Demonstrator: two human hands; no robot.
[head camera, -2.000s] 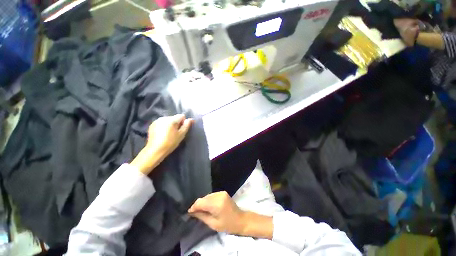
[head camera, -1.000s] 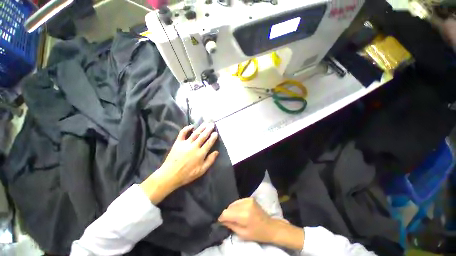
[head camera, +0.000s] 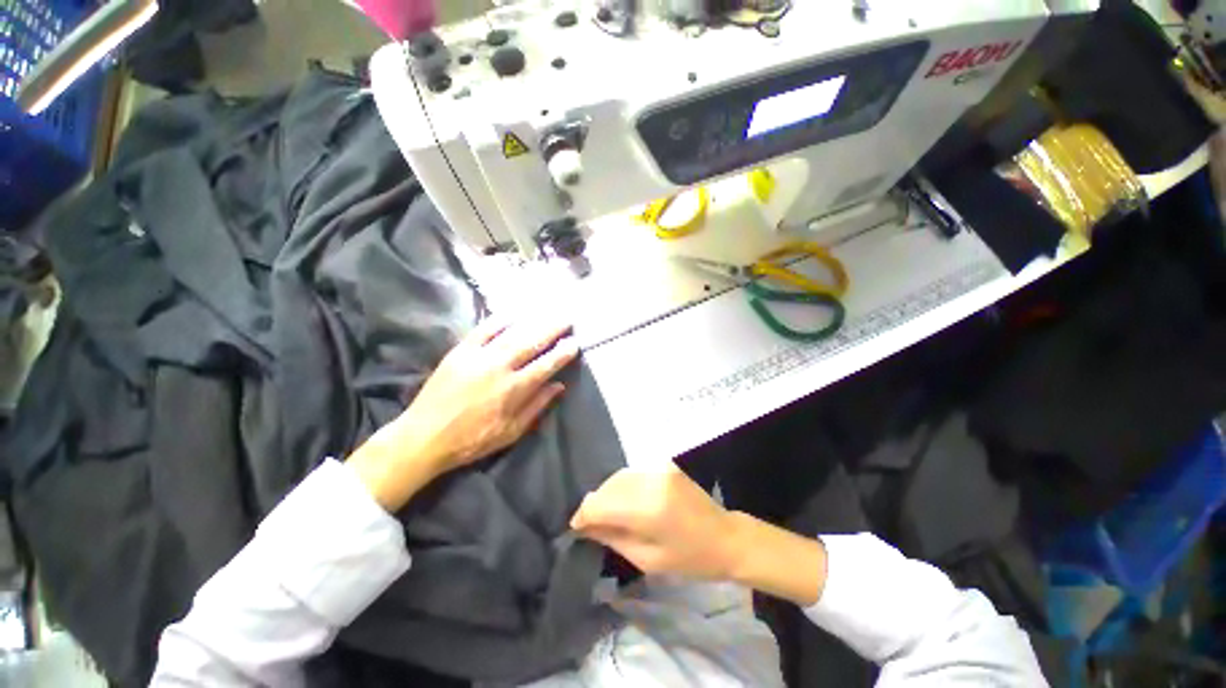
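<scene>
A large dark grey garment (head camera: 215, 403) lies heaped on the table left of the needle area and hangs down to my lap. My left hand (head camera: 491, 390) lies flat on the cloth, fingers spread, close to the bright lamp spot at the presser foot. My right hand (head camera: 659, 522) pinches the garment's edge near the front table edge. The white sewing machine (head camera: 471, 175) stands above, its screen lit. The presser foot and needle are hard to make out in the glare.
Scissors with yellow and green handles (head camera: 800, 289) lie on the machine bed, a yellow roll (head camera: 675, 212) behind them. A shiny gold-yellow bundle (head camera: 1080, 178) is on the right. Blue crates (head camera: 1163, 518) show at lower right and upper left. Part of a person's hand shows at the upper right edge.
My left hand has gone from fingers bunched to lying flat, nearer the needle. My right hand has moved up and right with the garment edge. The view has shifted.
</scene>
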